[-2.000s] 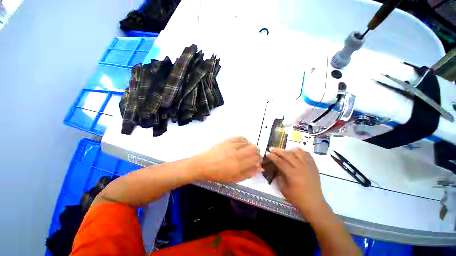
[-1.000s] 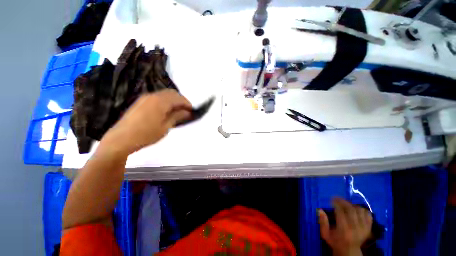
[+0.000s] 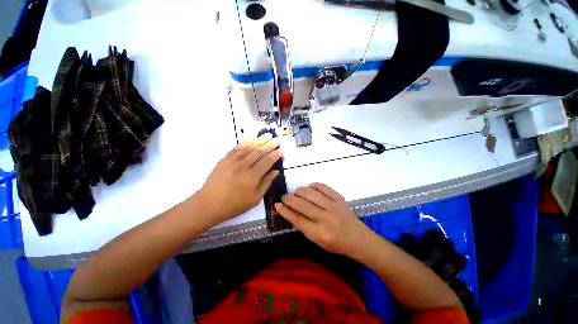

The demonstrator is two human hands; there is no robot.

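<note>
A dark plaid cuff strip point(image 3: 276, 190) lies lengthwise from the presser foot point(image 3: 269, 120) down to the table's front edge. My left hand point(image 3: 244, 174) is on its upper part with the fingertips close to the needle area, which they partly hide. My right hand point(image 3: 322, 216) holds the strip's lower part between thumb and fingers. The pile of plaid cuff pieces point(image 3: 82, 126) is fanned out on the table at the left. The white sewing machine point(image 3: 342, 38) stands above the strip.
Black thread snips point(image 3: 358, 140) lie right of the needle. A long silver tool point(image 3: 437, 10) lies on the machine head beside a black strap point(image 3: 415, 54). The ruler-marked table edge point(image 3: 405, 199) runs along the front. Blue crates point(image 3: 504, 253) stand below, one holding dark pieces point(image 3: 431, 253).
My left hand has moved from beside the pile to the needle area. My right hand has come up from the crate below onto the strip. The view has shifted right and closer.
</note>
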